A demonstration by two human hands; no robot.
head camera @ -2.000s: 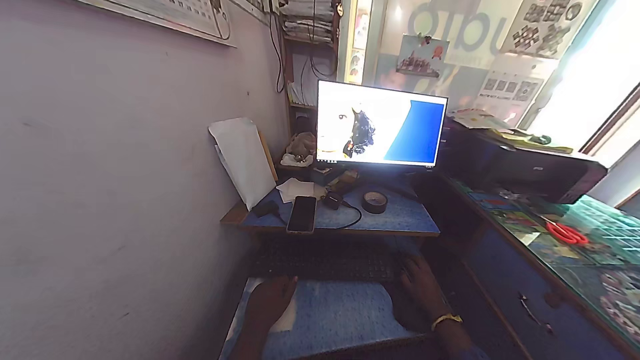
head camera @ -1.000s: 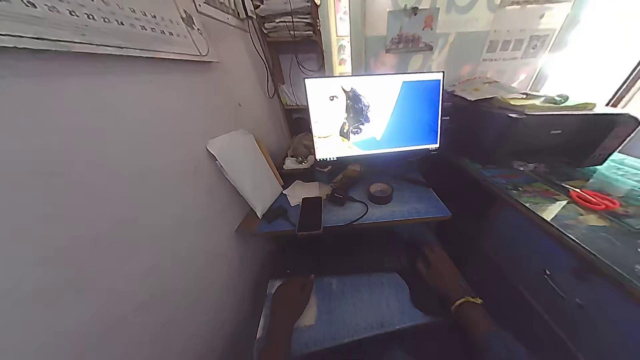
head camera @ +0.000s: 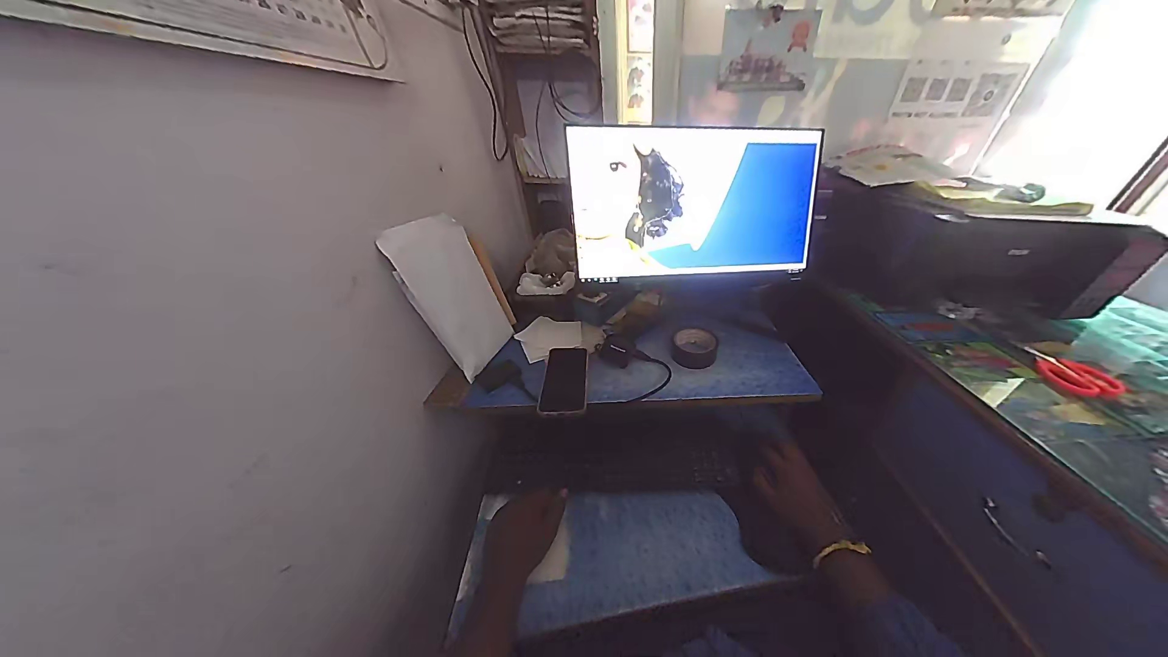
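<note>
My left hand [head camera: 526,531] rests on the blue pull-out tray [head camera: 648,557] at the near edge of a black keyboard [head camera: 620,464], beside a pale sheet [head camera: 553,558]. My right hand [head camera: 787,479], with a gold-coloured bracelet at the wrist, lies right of the keyboard over a dark pad [head camera: 762,538]. Shadow hides whether a mouse is under it. Above the keyboard, a smartphone [head camera: 564,380] lies at the desk's front edge. A monitor [head camera: 693,201] behind it shows a picture with a dark shape and a blue area.
A roll of dark tape [head camera: 694,348], a black cable [head camera: 659,379] and papers [head camera: 547,338] lie on the upper shelf. A white envelope [head camera: 447,287] leans on the left wall. At right, a printer [head camera: 995,246] and red-handled scissors [head camera: 1081,376] sit on a glass-topped counter [head camera: 1013,411].
The picture on the monitor sits slightly differently than two seconds ago. Both hands stay near the keyboard. The view has shifted a little.
</note>
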